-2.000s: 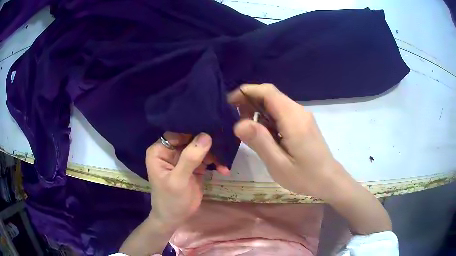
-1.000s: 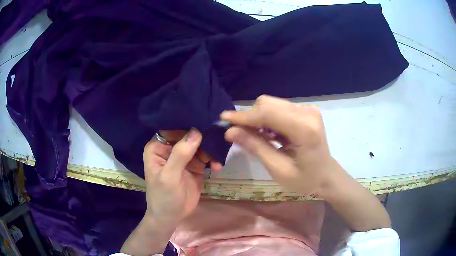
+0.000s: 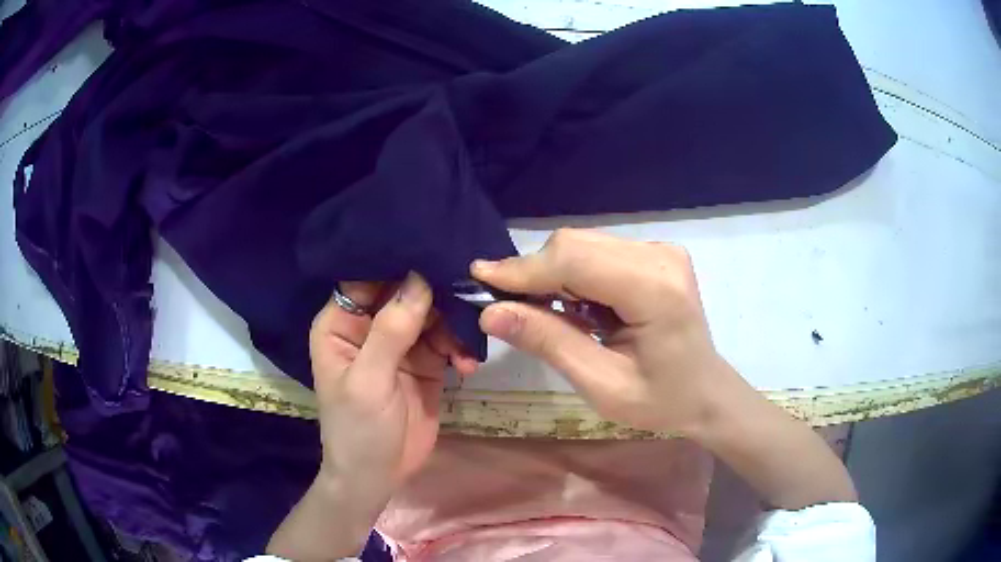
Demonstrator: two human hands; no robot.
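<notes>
A dark purple garment lies spread over the white table, one part reaching out to the right. My left hand, with a ring, pinches the garment's near edge between thumb and fingers. My right hand holds small dark thread snips. Their tips point left at the pinched cloth, close to my left thumb; whether they touch it I cannot tell. The handle is mostly hidden by my fingers.
The white table has a worn yellowish edge near my body. Shiny purple cloth hangs or lies below the edge at the left. A small dark bit lies on the table at the right.
My right hand has moved left and slightly down, bringing the snips close to the cloth. My left hand and the pinched edge have shifted slightly left.
</notes>
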